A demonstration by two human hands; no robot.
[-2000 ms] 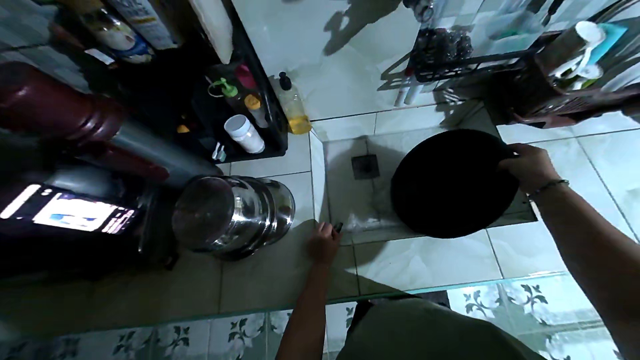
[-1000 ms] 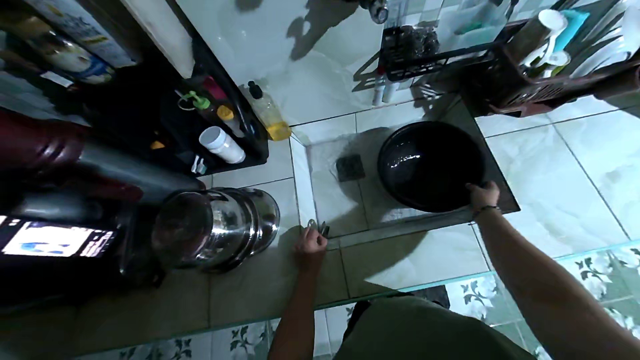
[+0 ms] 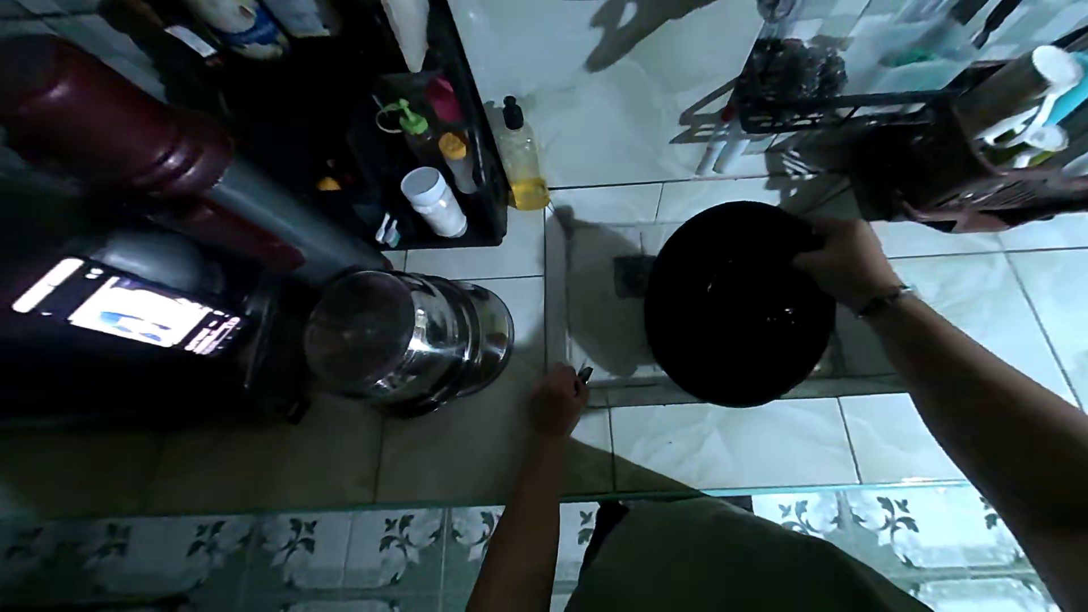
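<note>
A round black basin (image 3: 735, 310) is over the tiled sink (image 3: 595, 331), covering its right part. My right hand (image 3: 850, 259) grips the basin's rim at the right side, with the thumb over the edge. Few details show inside the dark basin apart from small glints. My left hand (image 3: 558, 399) is closed around a small dark object (image 3: 584, 375) at the sink's front left corner; what it is cannot be told. Left of that hand, shiny metal pots (image 3: 408, 340) stand on the counter.
A black rack (image 3: 501, 170) holds bottles and a white jar (image 3: 433, 201). Beside it stands a pump bottle (image 3: 525, 161) with yellow liquid. A lit phone (image 3: 127, 310) lies at the left. A brown utensil basket (image 3: 935, 183) and a wire shelf (image 3: 841, 106) are at the upper right.
My right hand still holds the basin, whose inside faced the view more openly one second ago; its tilt has changed. My left hand remains near the sink's front left corner.
</note>
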